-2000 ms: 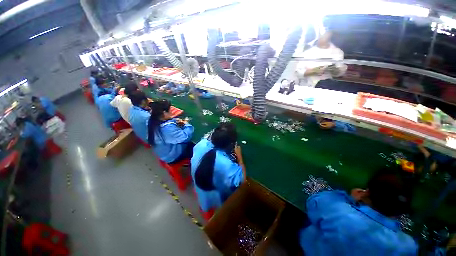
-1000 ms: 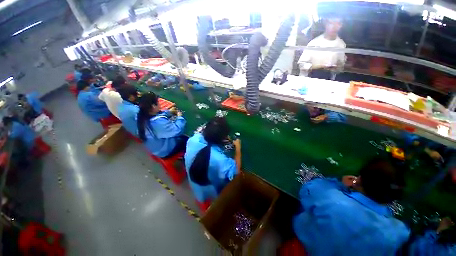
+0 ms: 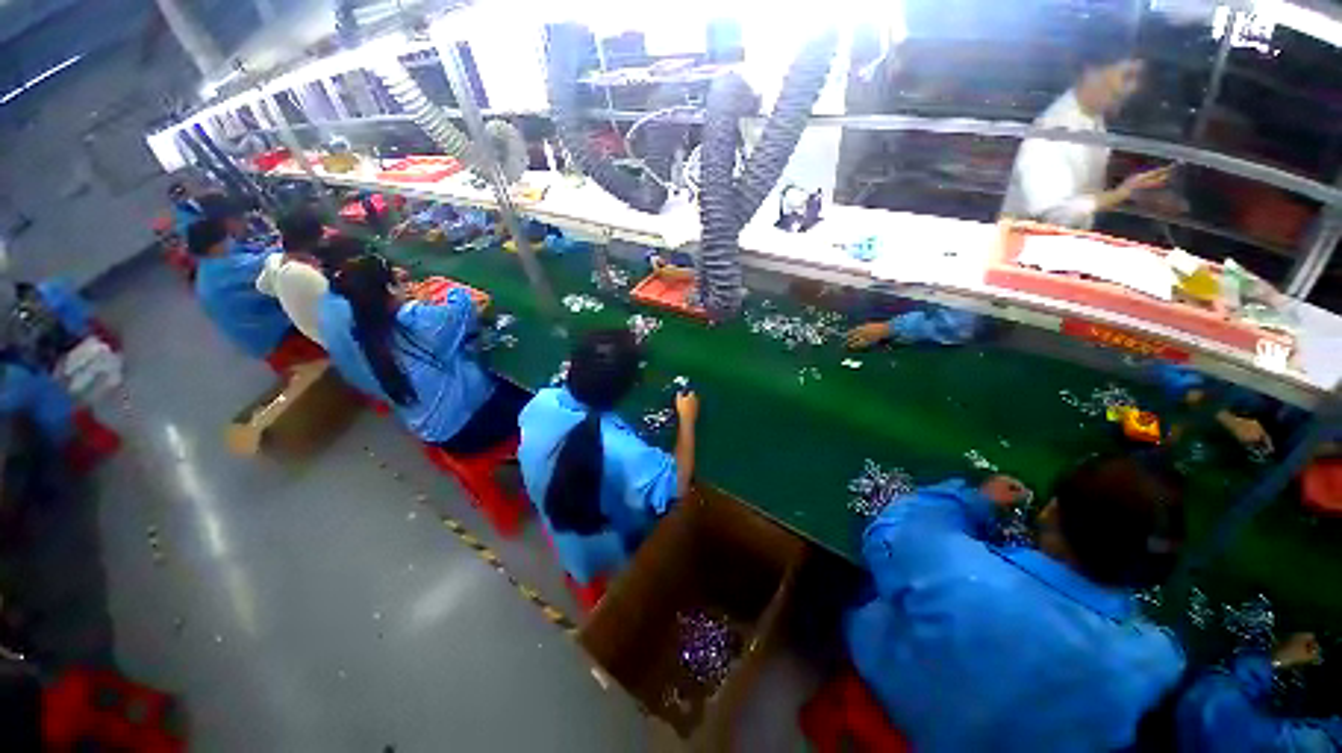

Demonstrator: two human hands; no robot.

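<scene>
Neither of my hands is in the picture. Nearest in front of me is an open brown cardboard carton [image 3: 611,633] on the floor, with a heap of small glinting parts [image 3: 708,647] at its bottom. Beside it is the long green-topped bench [image 3: 765,441]. Loose heaps of small silvery parts [image 3: 880,487] lie on the green surface, with more heaps farther along. A yellow-orange small object [image 3: 1133,424] lies among silvery parts at the right. A red-orange tray [image 3: 673,293] sits under the hoses.
Workers in blue smocks [image 3: 1001,625] sit along the bench on red stools [image 3: 478,483]. A person in white [image 3: 1063,169] stands behind the shelf [image 3: 913,265]. Thick grey ribbed hoses [image 3: 721,191] hang over the bench. Another carton [image 3: 280,416] stands on the aisle floor beside yellow-black tape [image 3: 501,559].
The view has shifted, so the scene sits further left. The person in white has moved right and turned sideways. An arm across the bench now reaches further over the green surface.
</scene>
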